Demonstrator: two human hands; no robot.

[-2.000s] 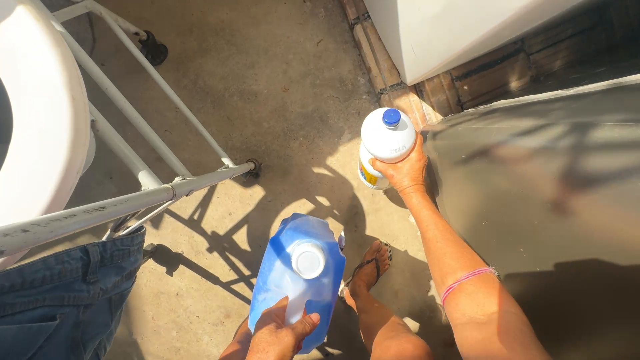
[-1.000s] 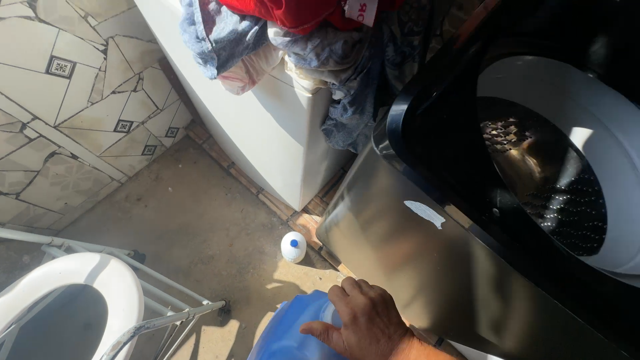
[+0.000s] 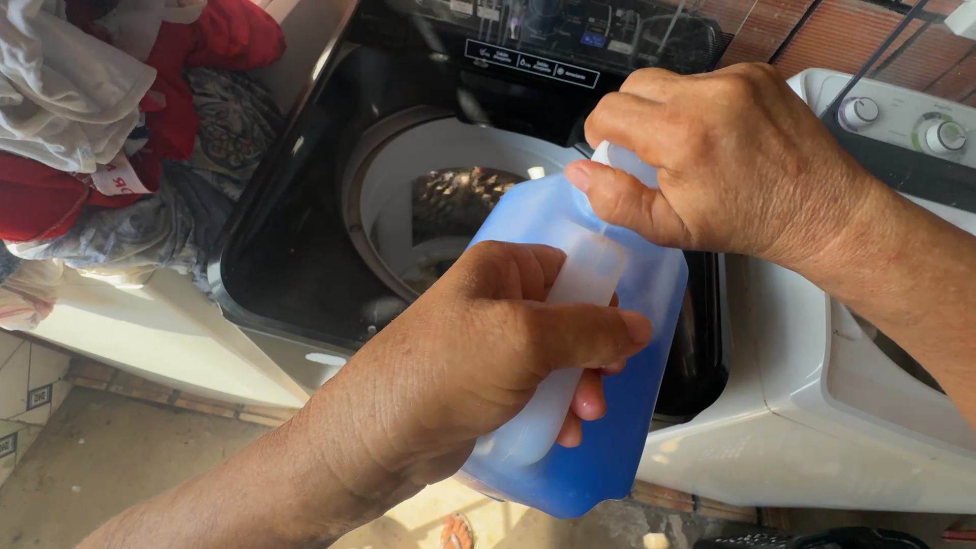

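A translucent plastic jug of blue liquid [image 3: 610,427] is tilted in front of me, over the near edge of an open top-loading washing machine [image 3: 290,252]. My left hand [image 3: 526,335] is wrapped around the jug's handle. At the top, my right hand [image 3: 709,160] grips the white cap [image 3: 606,155], its fingers covering most of the neck; whether the cap is loose cannot be seen. Behind the jug lies the machine's round drum [image 3: 381,183], partly hidden by it.
Red, white and grey clothes [image 3: 175,99] are heaped at the left on a white surface. A second white machine with knobs [image 3: 862,112] stands at the right, near a brick wall [image 3: 808,30]. Below are the concrete floor [image 3: 152,450] and a foot [image 3: 456,531].
The blue jug has been raised from low by the floor to over the washing machine. My right hand, on a white bottle two seconds ago, is now at the jug's cap. The view has swung strongly.
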